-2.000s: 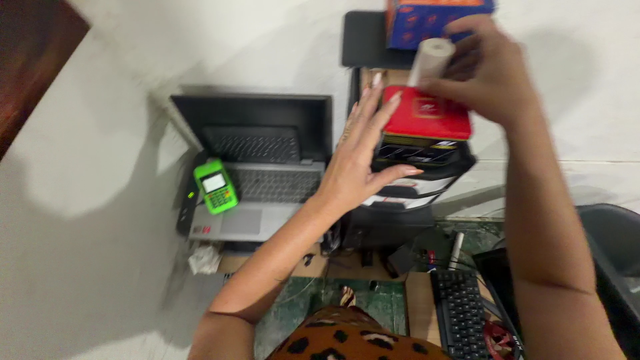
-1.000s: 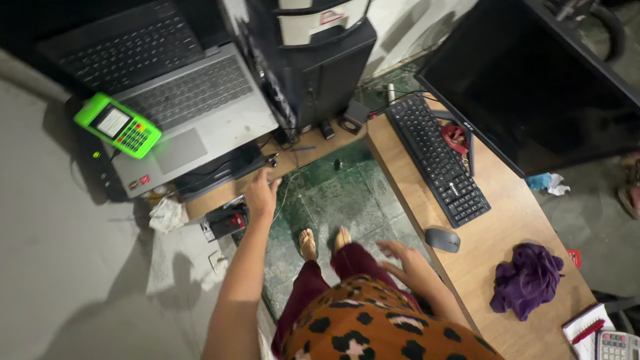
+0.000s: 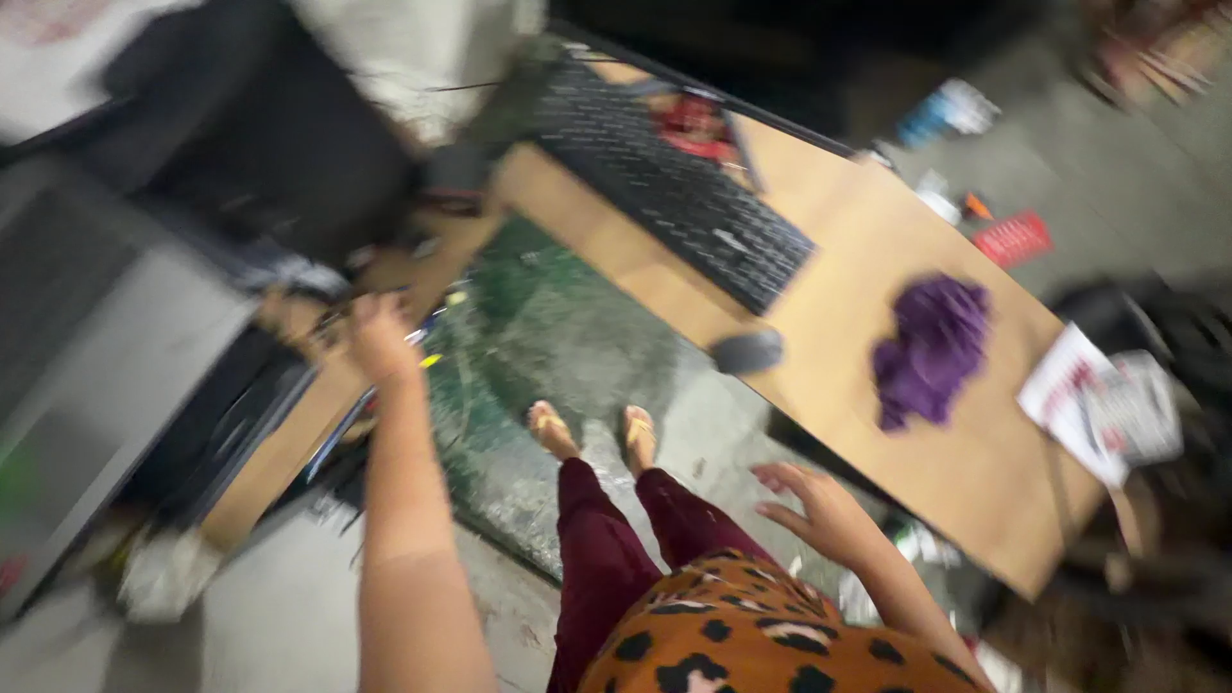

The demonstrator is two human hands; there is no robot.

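My left hand (image 3: 380, 337) is at the edge of the wooden desk, beside the laptop (image 3: 125, 356); blur hides whether its fingers grip anything. Small things that look like pens lie or stick out just right of it. My right hand (image 3: 818, 505) hangs over the floor by the near edge of the wooden desktop (image 3: 866, 481), fingers apart and holding nothing. On that desktop are a black keyboard (image 3: 674, 183), a dark mouse (image 3: 748, 352) and a crumpled purple cloth (image 3: 929, 346).
A black box-like case (image 3: 279, 144) stands at the upper left. The monitor (image 3: 731, 48) rises behind the keyboard. Papers (image 3: 1078, 404) and a calculator (image 3: 1141, 409) lie at the desktop's right end. A crumpled white bag (image 3: 168, 573) hangs at lower left. My feet are on the green floor.
The view has swung from the red box and white roll, which both hands were at two seconds ago, down to the desks. The roll is no longer in view.
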